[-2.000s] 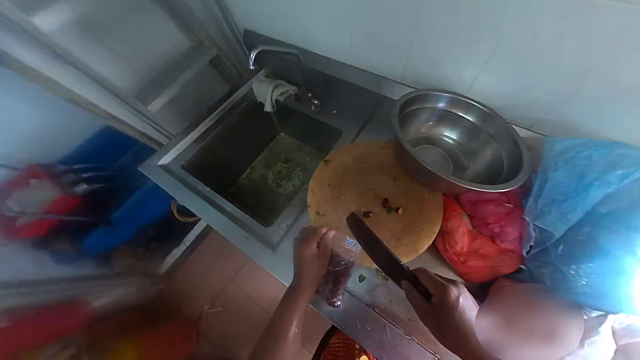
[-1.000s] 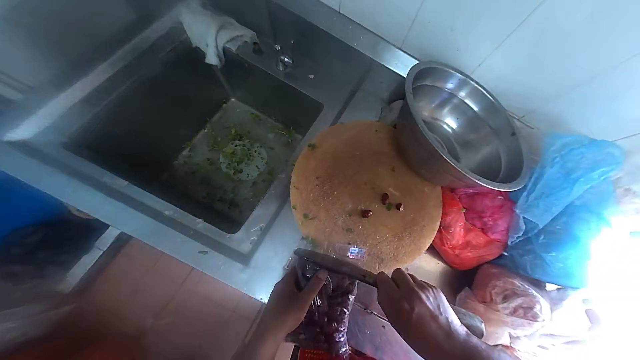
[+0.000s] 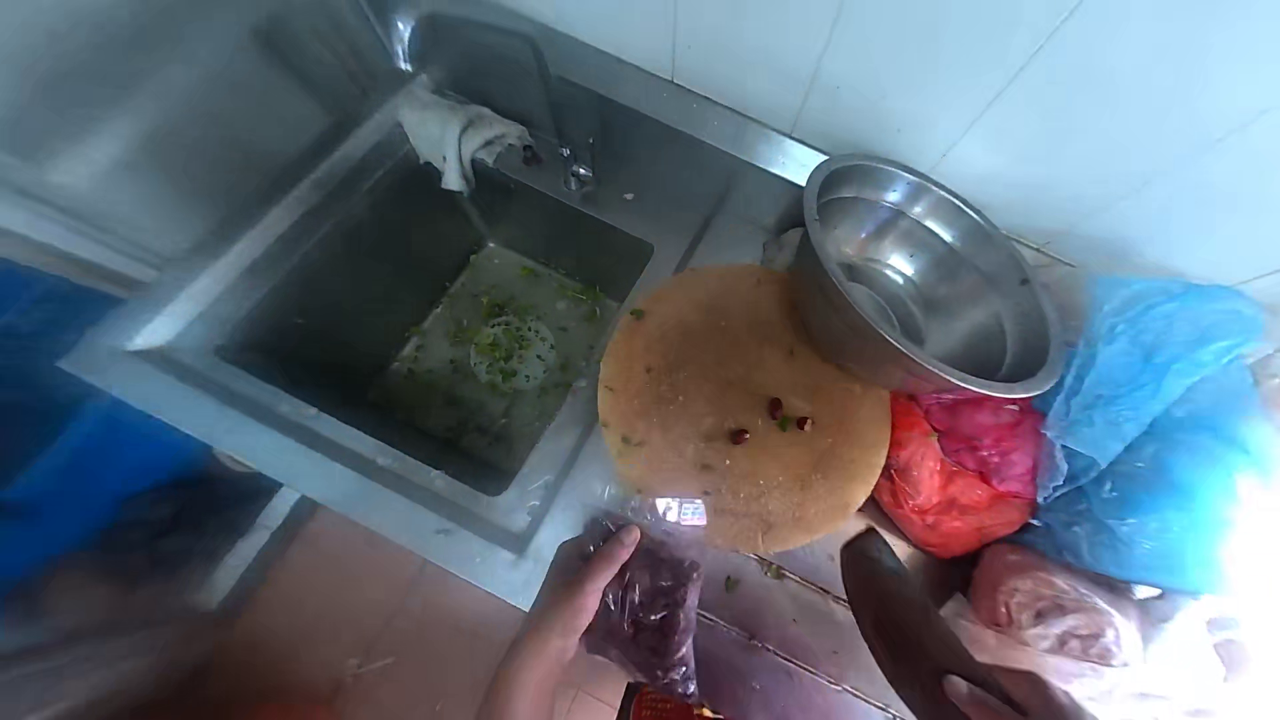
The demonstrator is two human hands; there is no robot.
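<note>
My left hand grips a clear plastic bag of dark purplish-brown pieces, just below the round wooden chopping board. A small printed patch shows near the bag's upper end, over the board's edge. At the lower right, my right hand, partly cut off by the frame, holds a knife with a dark blade. The blade is apart from the bag, and its tip points up toward the board's lower right edge. Several small reddish-brown bits and green scraps lie on the board.
Left of the board is a steel sink with green scraps around its drain and a cloth over its back edge. A steel basin overlaps the board. Red, blue and pale pink plastic bags sit at right.
My right hand and the knife have moved right, away from the bag, where the blade lay across its top one second ago. My left hand still holds the bag.
</note>
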